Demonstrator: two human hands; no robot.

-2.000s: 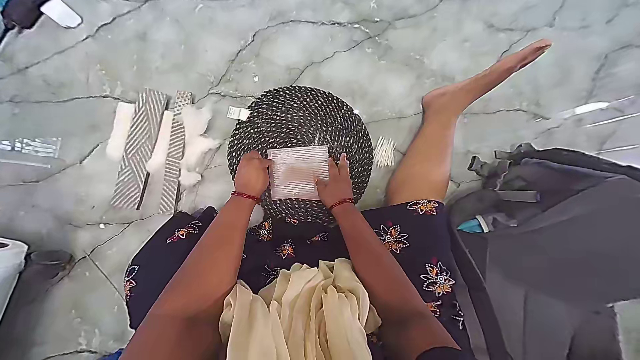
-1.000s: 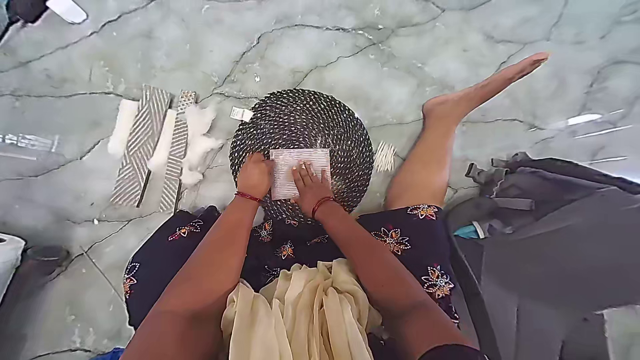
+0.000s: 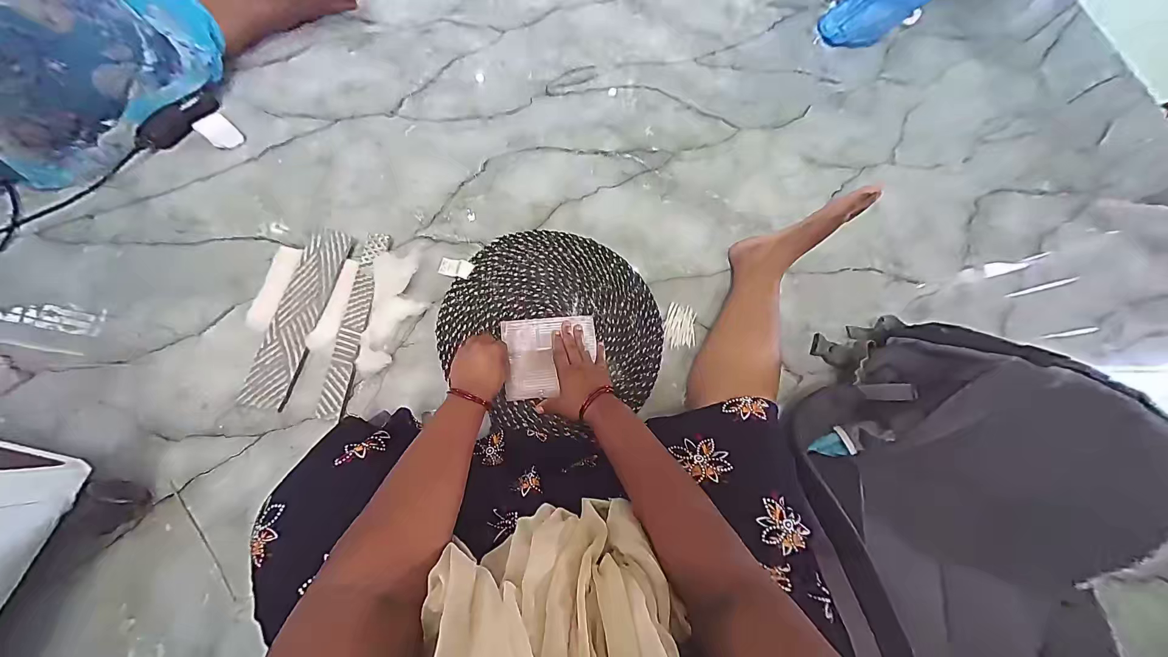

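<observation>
A flat, pale, finely ribbed square piece (image 3: pixel 531 363) lies on a round black-and-white braided mat (image 3: pixel 547 265) on the floor in front of me. My left hand (image 3: pixel 478 367) is curled at the left edge of the square, its fingertips hidden; whether it pinches the edge I cannot tell. My right hand (image 3: pixel 577 372) rests flat on the right part of the square, fingers spread and pointing away from me. Just right of the mat is a small group of thin pale sticks (image 3: pixel 680 326).
Left of the mat lie grey striped strips (image 3: pixel 297 319) and white fluffy material (image 3: pixel 388 306). A small white tag (image 3: pixel 455 267) touches the mat's edge. A dark grey bag (image 3: pixel 995 456) stands at right. Another person's blue clothing (image 3: pixel 91 82) shows at top left.
My right hand has moved from the square's right edge onto its surface, and then back toward the right. My left hand stays at the left edge. The view now takes in more floor ahead.
</observation>
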